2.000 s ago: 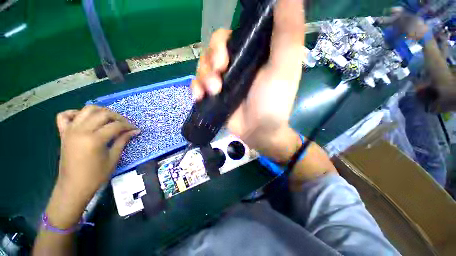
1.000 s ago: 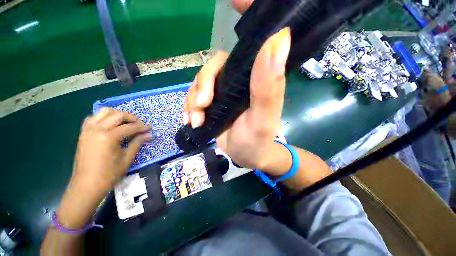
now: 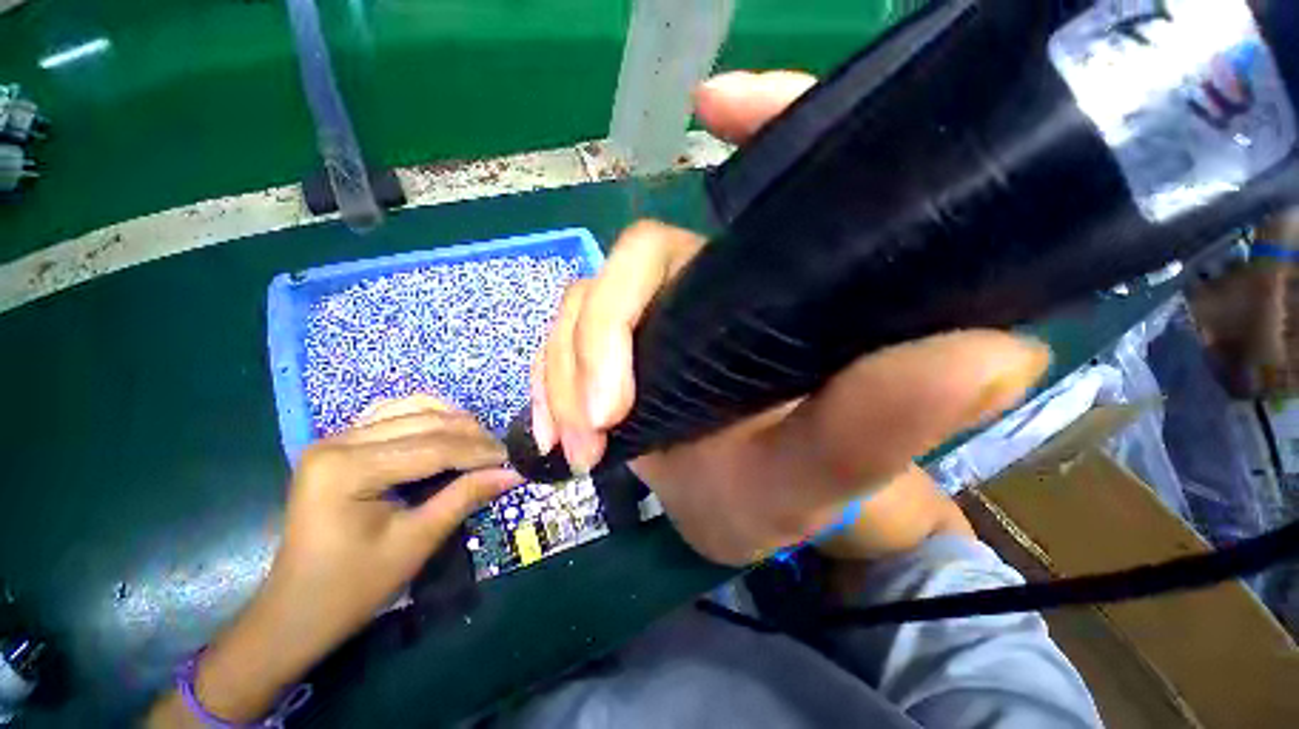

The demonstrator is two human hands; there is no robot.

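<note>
My right hand [image 3: 769, 427] is closed around a large black electric screwdriver [image 3: 855, 271] with a silver label, tilted with its nose down to the left. My left hand [image 3: 385, 499] has thumb and forefinger together at the nose; whether a screw is between them is too small to tell. The screwdriver's tip is hidden. Below the nose a circuit board [image 3: 534, 530] with a yellow block lies in the fixture, between black straps. The blue screw tray [image 3: 289, 363], full of tiny silver screws [image 3: 428, 328], is just behind.
A green conveyor [image 3: 470, 100] with a pale edge and metal posts runs behind the bench [image 3: 128, 470]. White units [image 3: 14, 135] are on it at far left. An open cardboard box [image 3: 1125, 527] and clear plastic stand at right. Another person's arm [image 3: 1239, 321] shows at the right edge.
My left hand has moved from over the tray to the screwdriver's nose. The screwdriver has tilted flatter and looks larger. The heap of units at right is now mostly hidden behind it.
</note>
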